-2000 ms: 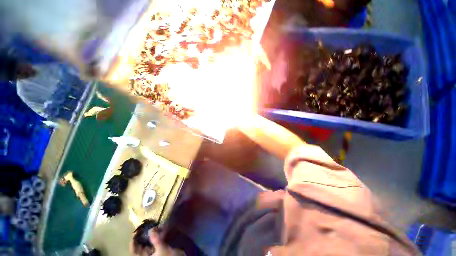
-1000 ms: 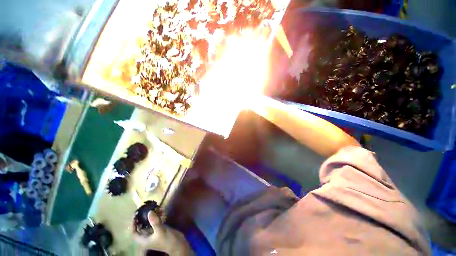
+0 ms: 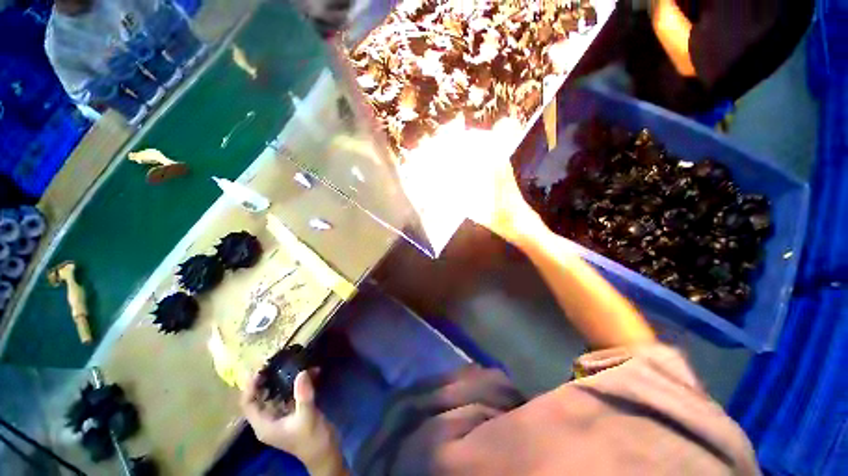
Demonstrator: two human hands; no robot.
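Note:
My left hand (image 3: 299, 424) holds a black spiky hair piece (image 3: 286, 372) at the near edge of the cardboard-covered bench, with the thumb across it. My right hand (image 3: 500, 193) is at the near corner of the brightly lit parts tray (image 3: 575, 58); glare washes out its fingers and anything in them. Three black spiky pieces (image 3: 200, 272) stand in a row beside the stained work mat (image 3: 296, 279). A small white glue dish (image 3: 261, 317) lies on the mat.
A blue crate (image 3: 788, 251) of dark parts is at right. A white bottle (image 3: 244, 194) lies above the mat near small white tips (image 3: 320, 224). More black pieces (image 3: 100, 420) are at lower left. Tan parts lie on the green belt (image 3: 121, 251). Another person's arm (image 3: 673, 37) shows at the top.
The view has turned and shifted, showing more belt and bench. My left hand still holds the black piece at the bench edge. My right hand remains in the glare at the tray.

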